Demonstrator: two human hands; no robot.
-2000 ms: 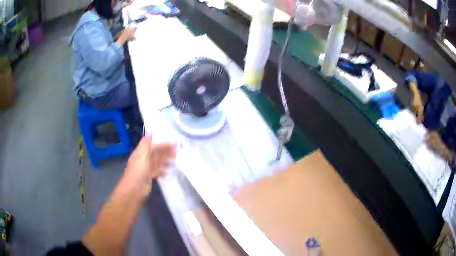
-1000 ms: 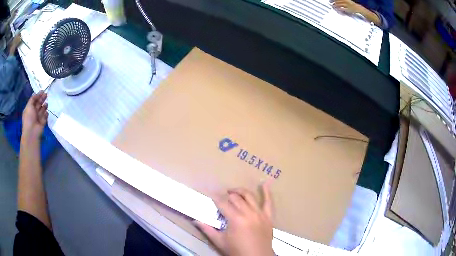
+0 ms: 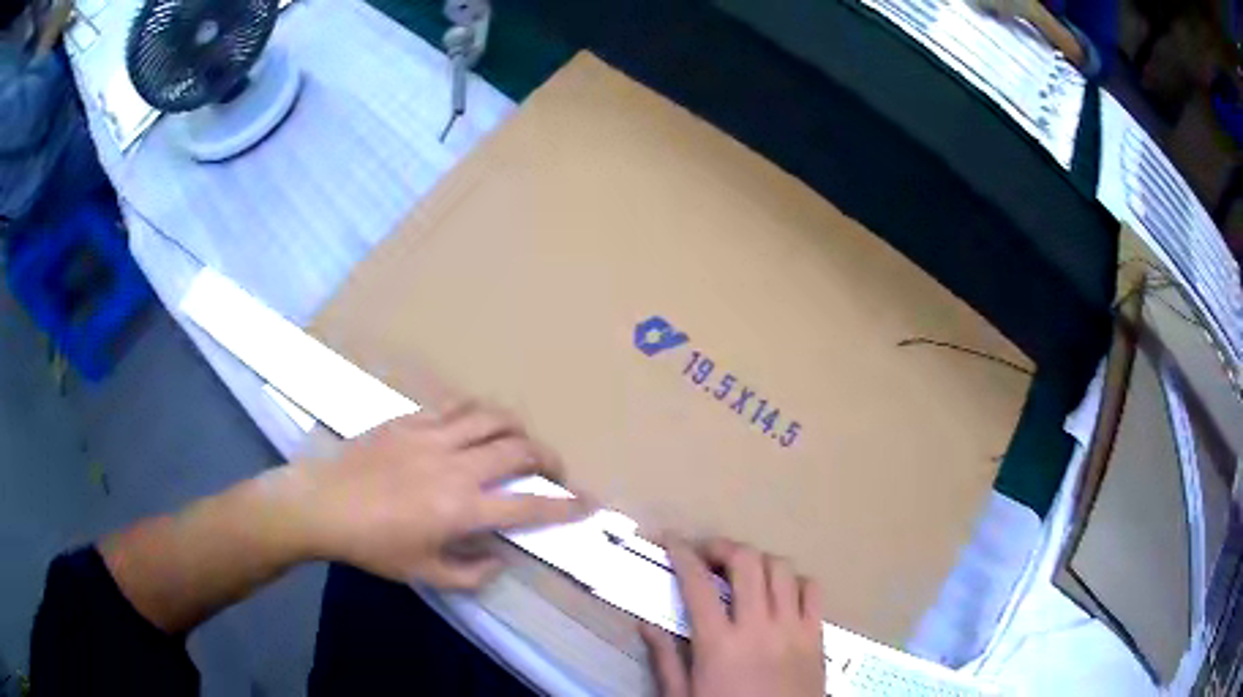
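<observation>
A long white strip (image 3: 307, 361) lies along the near edge of the cardboard work sheet (image 3: 545, 245), which is stamped "19.5X14.5". My left hand (image 3: 423, 490) lies over the middle of the strip, fingers pointing right. My right hand (image 3: 750, 626) is at the strip's right part, fingers on it. The notched strip end with a short dark thin cord (image 3: 641, 552) shows between my hands. The fingertips partly hide the strip, and the left hand's grip on it is not clear.
A desk fan (image 3: 205, 55) stands at the far left beside a metal arm (image 3: 461, 61). A loose dark cord (image 3: 954, 347) lies on the board's right side. A dark belt (image 3: 872, 150) runs behind. Cardboard pieces (image 3: 1138, 504) are at right. Another person's hand is at the top right.
My left hand has come from the far left onto the strip, near my right hand. My right hand has moved a little right. The view has shifted, so the board sits higher.
</observation>
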